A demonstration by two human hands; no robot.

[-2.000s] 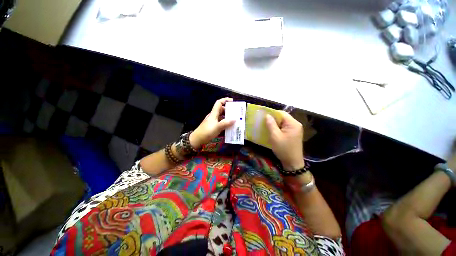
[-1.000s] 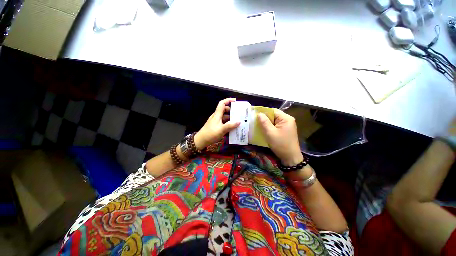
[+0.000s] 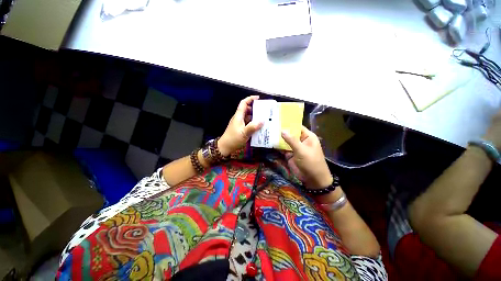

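Observation:
A white printed leaflet (image 3: 266,122) and a yellow card (image 3: 292,118) are held side by side, the leaflet overlapping the card's left part, in front of my body just off the table edge. My left hand (image 3: 237,129) grips the leaflet's left side, thumb on its front. My right hand (image 3: 309,156) holds the yellow card's lower right edge, thumb near the join. The fingers behind the pieces are hidden. A white box (image 3: 288,27) stands on the table ahead.
White table (image 3: 351,66); white adapters (image 3: 439,16) and black cables (image 3: 483,67) at far right. A pale yellow-edged sheet (image 3: 434,90) lies right. A clear bag (image 3: 362,142) hangs at the edge. Brown carton (image 3: 38,22) at upper left. Another person's arm (image 3: 456,203) is at right.
My right hand has moved from the yellow card's face to its lower edge, so more of the card shows. Both pieces are slightly higher in view.

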